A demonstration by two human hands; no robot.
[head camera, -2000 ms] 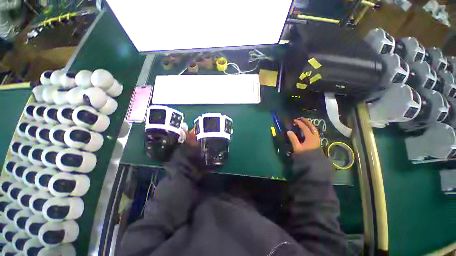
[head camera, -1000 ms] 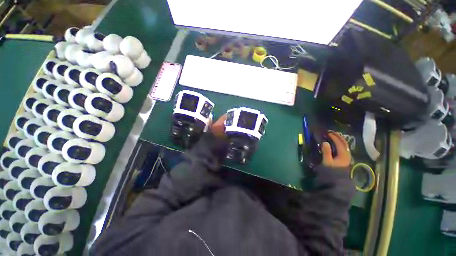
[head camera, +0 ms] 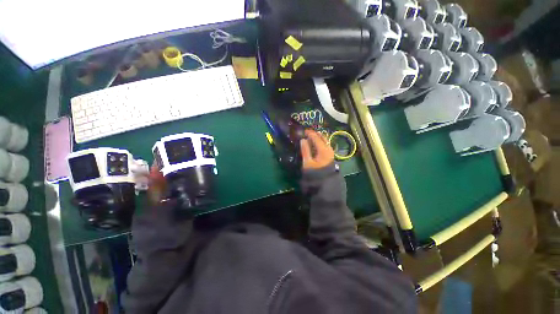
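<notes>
Two white PTZ cameras with black ball heads stand side by side, upright, at the bench's front edge: a left one (head camera: 101, 184) and a right one (head camera: 186, 165). My left hand (head camera: 156, 184) is at the left side of the right camera and grips it; part of the hand is hidden by the camera and the sleeve. My right hand (head camera: 315, 150) is on a dark computer mouse (head camera: 295, 132) at the right of the bench. Blue and yellow pens (head camera: 269, 130) lie just left of the mouse.
A white keyboard (head camera: 156, 103) lies below the bright monitor (head camera: 123, 21). A pink phone (head camera: 58, 149) is at left. A black machine (head camera: 319, 49) stands behind the mouse, a yellow tape roll (head camera: 342, 145) beside it. Grey-white cameras (head camera: 437, 105) fill the right bench; white housings (head camera: 19, 294) stand far left.
The view has swung to the right, showing more of the right bench and floor. Both cameras stay side by side. My left hand stays at the right camera, my right hand at the mouse.
</notes>
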